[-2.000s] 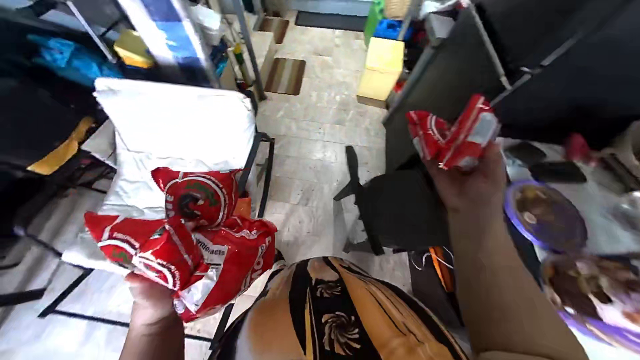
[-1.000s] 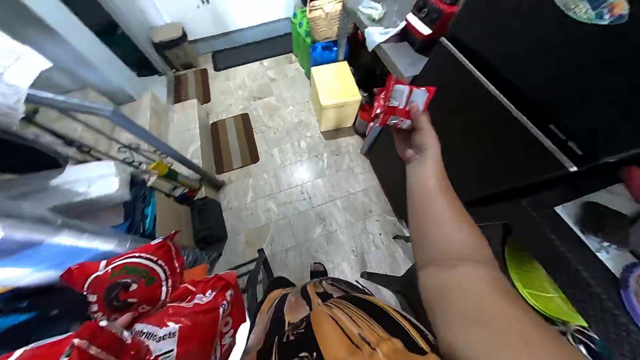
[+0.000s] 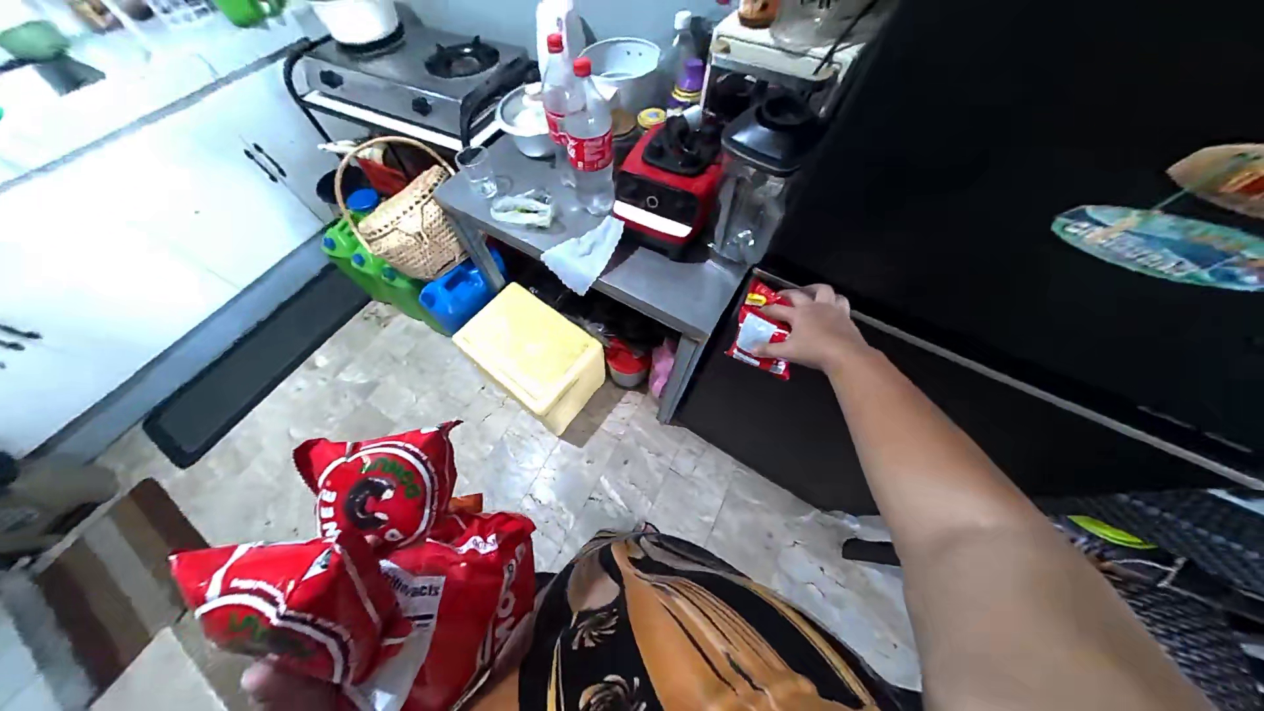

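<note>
Several red snack packets (image 3: 454, 592) are bunched together at the lower left, held by my left hand (image 3: 286, 686), which is mostly hidden behind them. My right hand (image 3: 815, 326) reaches out to the edge of the black refrigerator's doors (image 3: 987, 247) with a small red packet (image 3: 758, 336) under its fingers. That packet shows a pale patch and a bit of yellow, and it hangs in front of the lower door. Whether the fingers also grip the door edge cannot be told.
A grey table (image 3: 662, 286) holds soda bottles (image 3: 590, 148), a red blender base (image 3: 667, 188) and a blender jar (image 3: 760, 178). On the floor stand a pale yellow box (image 3: 533, 346), a woven basket (image 3: 415, 227) and green containers (image 3: 380, 276). A gas stove (image 3: 415, 79) is behind.
The view has swung toward the stove and refrigerator. My right hand, with its red packet, is now at the refrigerator's door edge. My left hand still holds the bunched packets.
</note>
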